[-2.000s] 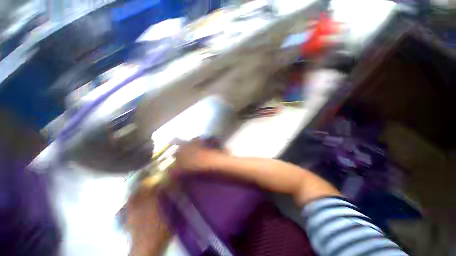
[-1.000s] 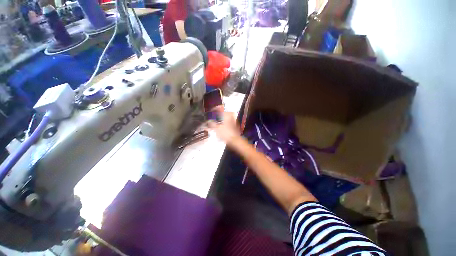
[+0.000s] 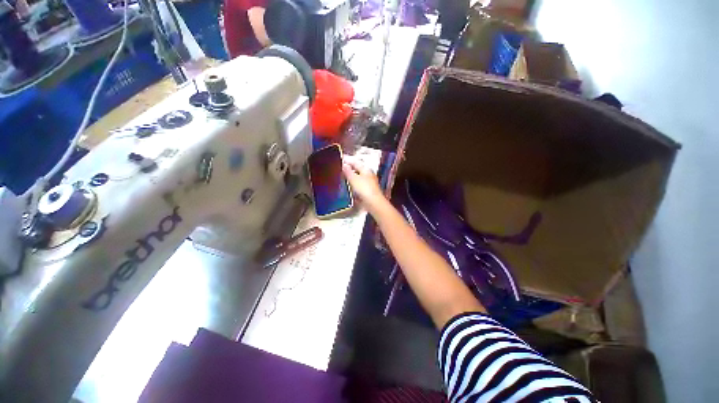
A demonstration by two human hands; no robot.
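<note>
My right hand (image 3: 363,183) is at the right edge of a smartphone (image 3: 329,181) with a lit screen, right of the sewing machine; its fingers touch or nearly touch the phone, and I cannot tell whether they grip it. Red-brown handled snips (image 3: 292,246) lie on the white table (image 3: 303,307) just below the phone. A flat purple cloth panel (image 3: 236,374) lies at the bottom of the view, in front of the machine. My left hand is not in view.
The cream-white sewing machine head (image 3: 169,205) fills the left. A large open cardboard box (image 3: 544,181) stands at right, with tangled purple pieces (image 3: 453,244) with white lines inside. A red plastic bag (image 3: 331,104) is behind the phone. A person (image 3: 243,27) in red is at the back.
The view has swung right from the needle area. My right hand has left the purple cloth and reached the phone, whose screen now shows more fully. My left hand has gone out of view.
</note>
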